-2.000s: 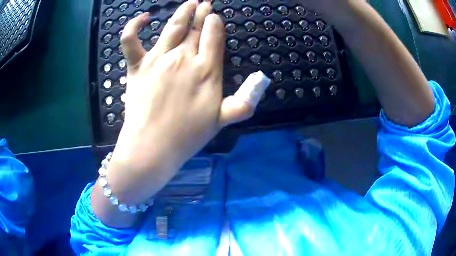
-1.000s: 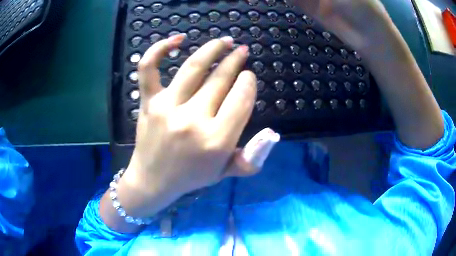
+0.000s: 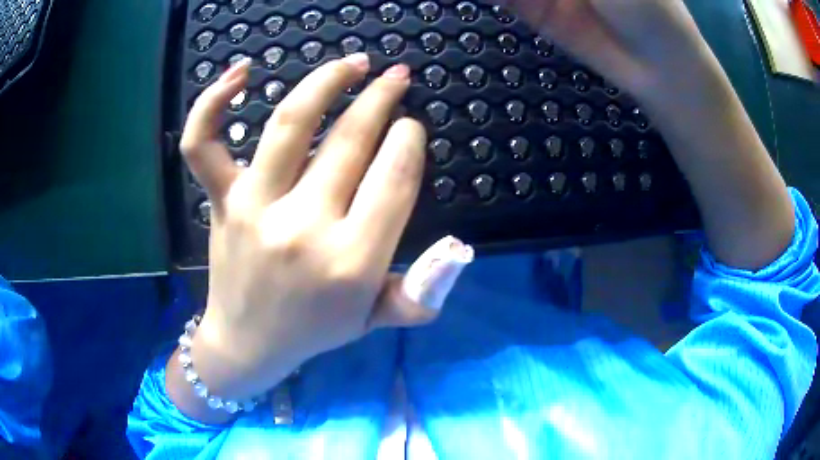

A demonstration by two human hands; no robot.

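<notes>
A black pocketed tray [image 3: 575, 223] lies flat on the bench, with rows of small round silvery metal parts [image 3: 482, 186] in its pockets. A few parts at its left side look bright white. My left hand [image 3: 297, 225] is spread palm down over the tray's left part, fingers apart, with a whitish cover on the thumb. Its fingertips hide some pockets; no part shows in it. My right hand [image 3: 598, 31] is over the tray's upper right, cut off by the top edge. Its fingertips are out of the picture.
A second black tray [image 3: 16, 36] is at the far left on the green bench top [image 3: 99, 162]. At the upper right are a tan flat piece [image 3: 778, 36] and a red-orange item [image 3: 806, 22]. Another person's blue sleeve [image 3: 20, 368] shows at the left edge.
Over the last second my left hand has shifted left, and the tray also sits further left in view. Earlier, the left hand reached higher over the tray. My right hand stays at the upper right.
</notes>
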